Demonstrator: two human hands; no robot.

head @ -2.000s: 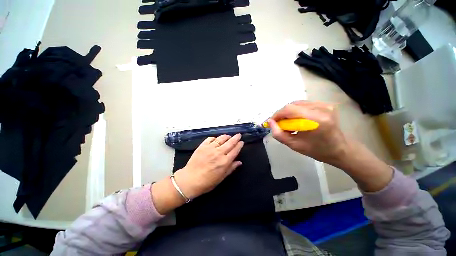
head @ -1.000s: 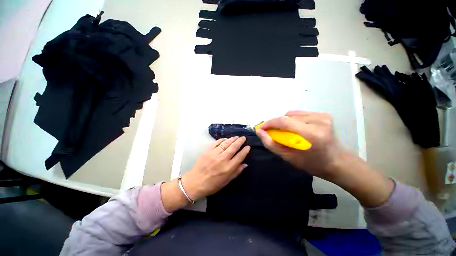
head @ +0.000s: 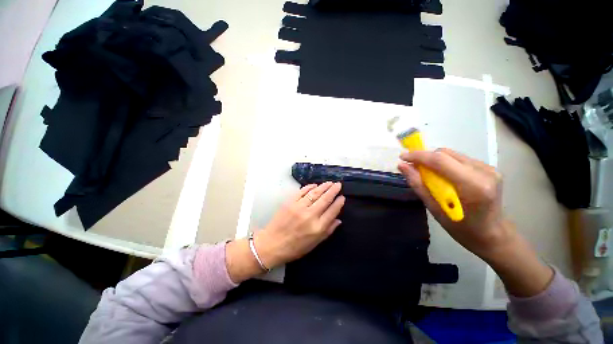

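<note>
A black fabric panel (head: 376, 235) lies in front of me, with a tab at its lower right. A shiny wet band of glue (head: 356, 175) runs along its far edge. My left hand (head: 306, 218) lies flat on the panel just below the band's left part, with nothing seen in its fingers. My right hand (head: 460, 191) holds a glue brush (head: 430, 171) by its yellow handle. The pale bristles point up and left, beyond the band and above the pale board. My right hand covers the panel's far right corner.
A pale backing board (head: 269, 144) lies under the panel. Black tabbed panels (head: 359, 54) lie beyond it. A rumpled black pile (head: 128, 101) is at left. Black strips (head: 551, 148) and a black heap (head: 558, 40) are at right. A labelled container (head: 600, 242) stands at the right edge.
My right hand has moved right, and the brush has come off the band with its bristles now raised. My left hand stays on the panel. The view has swung left since the oldest frame.
</note>
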